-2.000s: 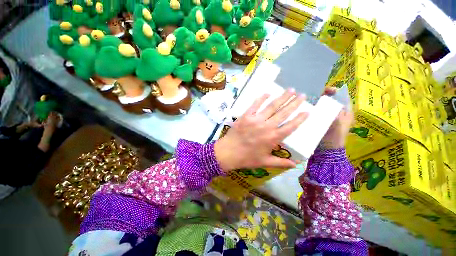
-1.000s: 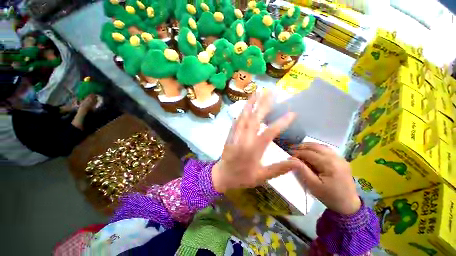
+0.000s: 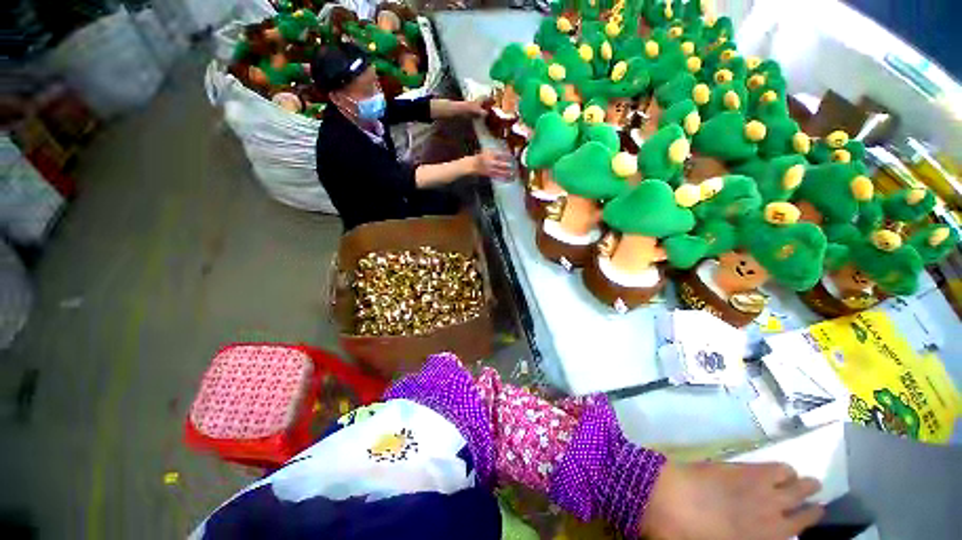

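My left hand point(image 3: 733, 502) is at the lower right, palm down, fingers resting on the white flap of a box point(image 3: 807, 461) that the picture's bottom edge cuts off. Whether the hand grips the flap cannot be told. My right hand is out of the picture. A grey sheet point(image 3: 912, 485) lies beside the flap. A yellow printed box blank point(image 3: 886, 369) lies on the table, with white cards point(image 3: 709, 348) to its left. Many green plush tree toys point(image 3: 646, 211) stand in rows behind them.
A masked coworker point(image 3: 369, 158) reaches to the table's left edge. A brown carton point(image 3: 417, 343) of gold ornaments point(image 3: 417, 292) stands below the table point(image 3: 591, 353). A red stool point(image 3: 253, 390) is at lower left. A woven sack point(image 3: 285, 158) of plush stands behind the coworker.
The view has swung left, bringing the coworker, stool and sack in. The stacked yellow boxes and my right hand have left the picture. My left hand has come down from its raised position onto the flap.
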